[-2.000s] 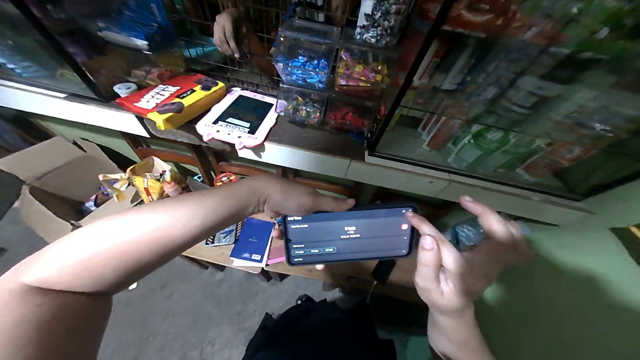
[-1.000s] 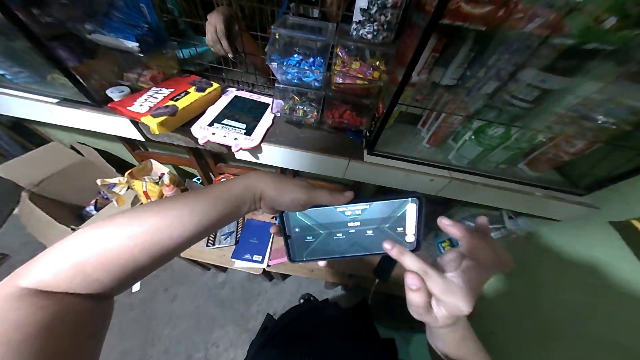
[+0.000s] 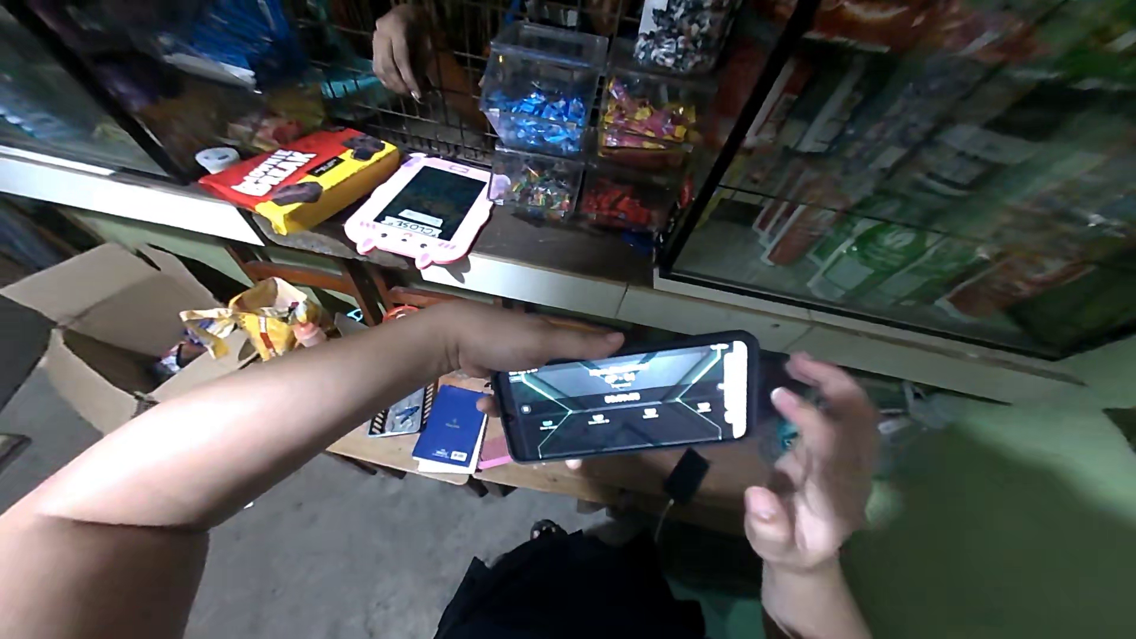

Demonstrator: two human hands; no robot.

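Observation:
My left hand (image 3: 524, 346) holds a smartphone (image 3: 626, 401) sideways by its left end, thumb along the top edge. The phone has a dark case, and its lit screen shows a dark page with pale lines. Just right of the phone is my right hand (image 3: 812, 479), empty, its fingers apart and slightly bent, touching nothing that I can see. Below and behind the phone lie a blue booklet (image 3: 451, 428) and a pink flat item (image 3: 494, 453) on a wooden bench (image 3: 541, 479).
On the counter (image 3: 550, 277) lie a red and yellow snack pack (image 3: 306, 177) and a pink writing tablet (image 3: 426, 211), beside clear candy bins (image 3: 541, 115). Another person's hand (image 3: 395, 53) rests at the wire grille. An open cardboard box (image 3: 106, 311) stands at left; a glass case (image 3: 887, 195) is at right.
My right hand, whose index finger was at the phone screen one second ago, has moved right, off the phone. The screen changed from a page of text to the pale-lined page.

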